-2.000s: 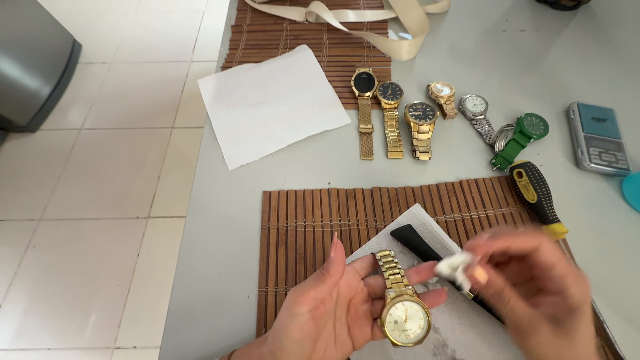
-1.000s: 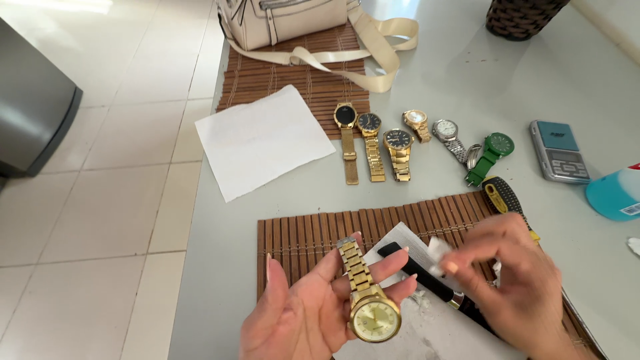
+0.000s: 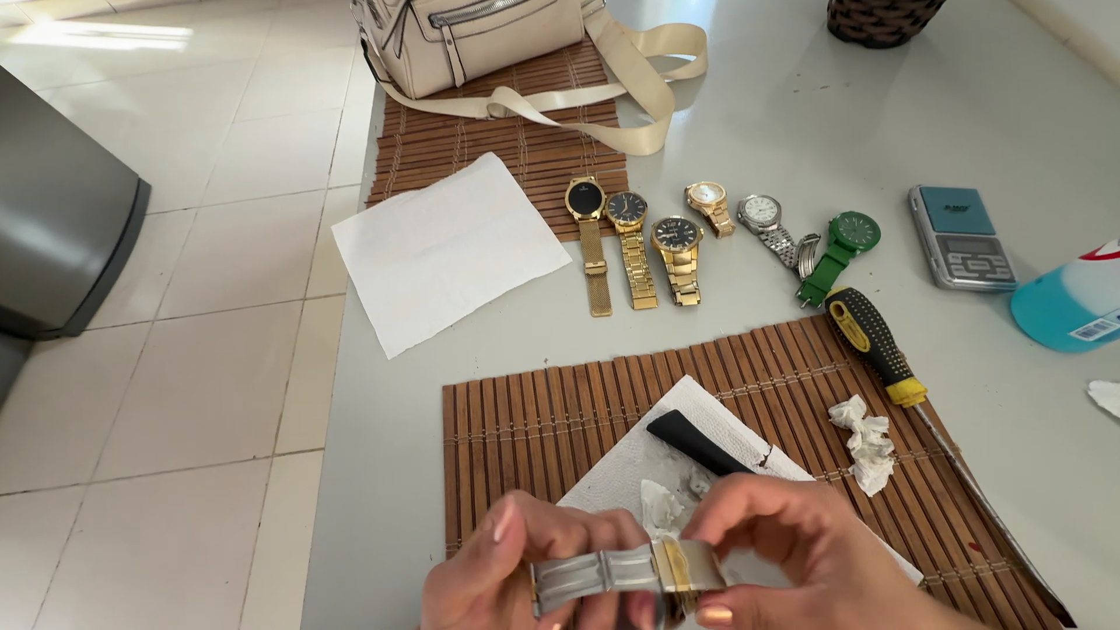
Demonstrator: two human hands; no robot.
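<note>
Both hands hold a gold-tone wristwatch [image 3: 630, 573] low in the view, its metal band and clasp turned toward me and its dial not visible. My left hand [image 3: 534, 560] has its fingers around the left part of the band. The fingertips of my right hand [image 3: 787, 551] grip the right end. Behind them, a white paper towel [image 3: 612, 464] lies on a brown slatted mat [image 3: 516, 437]. On the towel are a black strap-like piece [image 3: 696, 442], partly hidden by my right hand, and a crumpled tissue [image 3: 661, 507].
More crumpled tissue [image 3: 866, 444] and a long screwdriver [image 3: 875, 346] lie at the mat's right. Beyond are several wristwatches [image 3: 676, 254], a white sheet [image 3: 451, 249], a pocket scale [image 3: 962, 236], a bottle of blue liquid [image 3: 1072, 302], a cream handbag [image 3: 490, 44] and a woven basket [image 3: 882, 17].
The watch has turned from dial up to band and clasp toward me. My right hand has let go of the white tissue and come over to hold the watch too.
</note>
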